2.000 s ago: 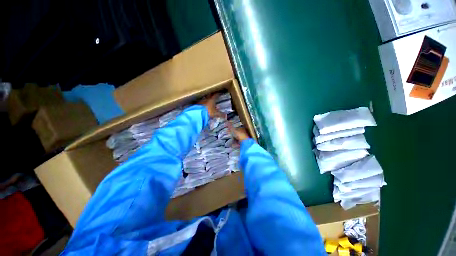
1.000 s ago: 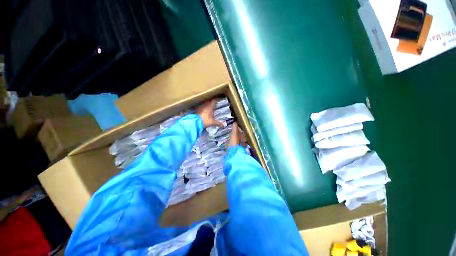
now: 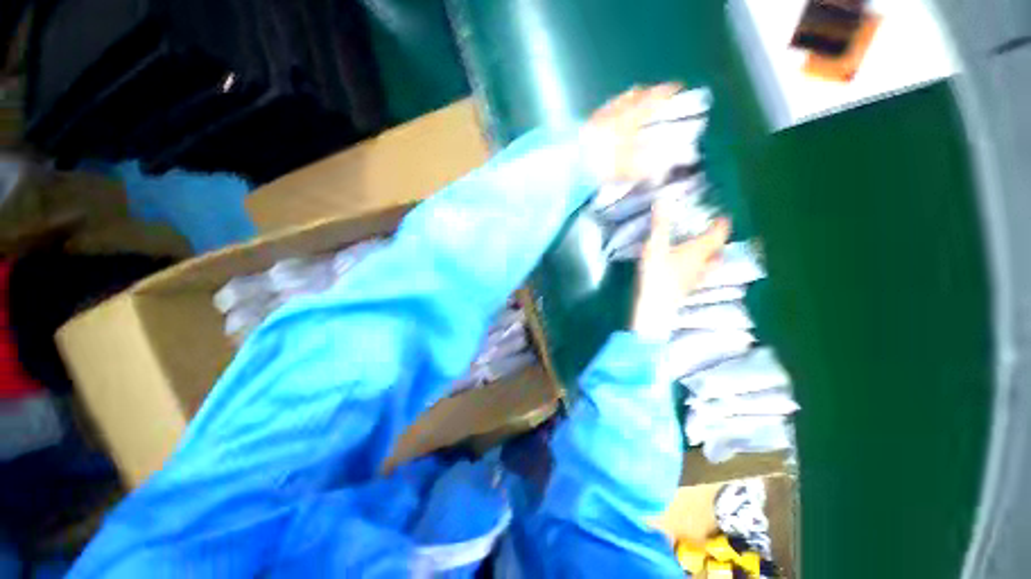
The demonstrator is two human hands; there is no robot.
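Note:
My left hand [image 3: 629,130] and my right hand [image 3: 678,269] are over the green belt, with a stack of white pouches [image 3: 667,181] held between them. The picture is blurred. A row of several white pouches [image 3: 735,379] lies on the belt beside and below my right hand. The large open brown carton [image 3: 164,356] stands at the belt's left side with white pouches inside; my left sleeve hides part of it.
A white phone box [image 3: 893,57] with a black-and-orange picture lies on the belt at the top right. A smaller brown carton [image 3: 780,492] at the bottom holds yellow plugs [image 3: 718,556] and white coils [image 3: 743,507]. Dark stacked objects stand at the upper left.
Both hands have moved up and right, out of the large carton and over the belt, with a stack of pouches between them. The view has shifted, so the belt things appear further left.

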